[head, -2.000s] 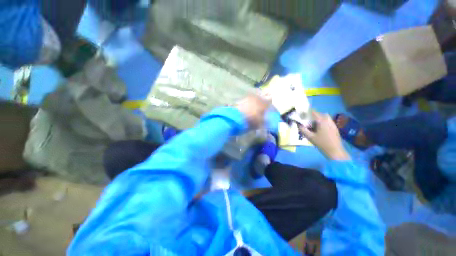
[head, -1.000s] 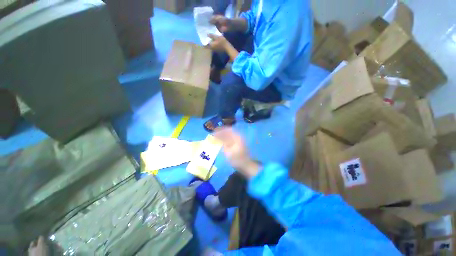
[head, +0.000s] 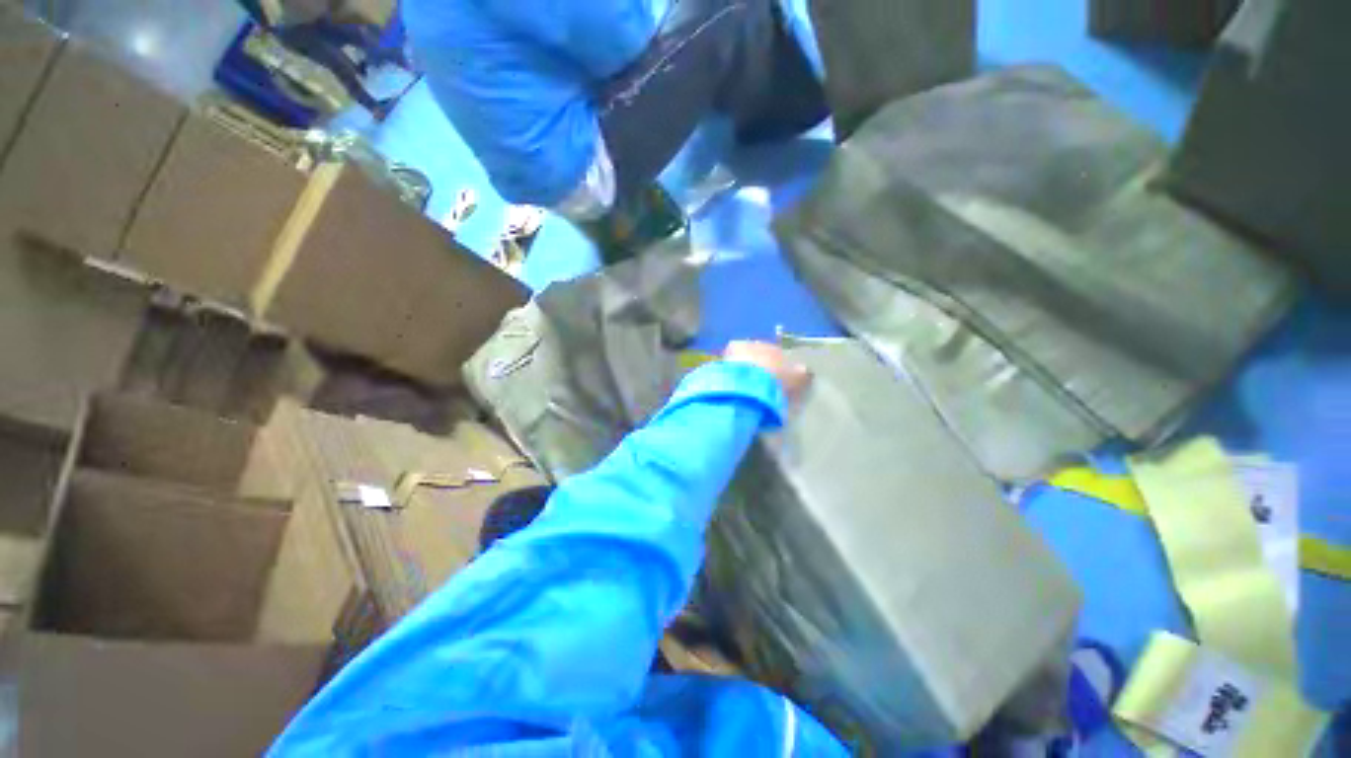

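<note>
A wrapped carton (head: 933,548) in grey-green sack lies right in front of me, angled, with its top and a long side showing. My left hand (head: 768,360) grips its far left corner, and the fingers are partly hidden. My right hand is not in view. A pale yellow backing strip (head: 1208,541) lies on the floor at the lower right. It carries a white label with black print (head: 1212,699), and another white label sheet (head: 1270,518) lies beside it.
Grey-green sacks (head: 1037,237) lie beyond the parcel, with a crumpled one (head: 593,348) left of my hand. Brown cartons (head: 163,548) and stacked flat cardboard (head: 385,474) stand left. A person in a blue smock (head: 519,89) is at the top.
The view has swung left, away from the coworker and carton on the right. My left hand now shows at the parcel's far corner. My right hand has gone out of view.
</note>
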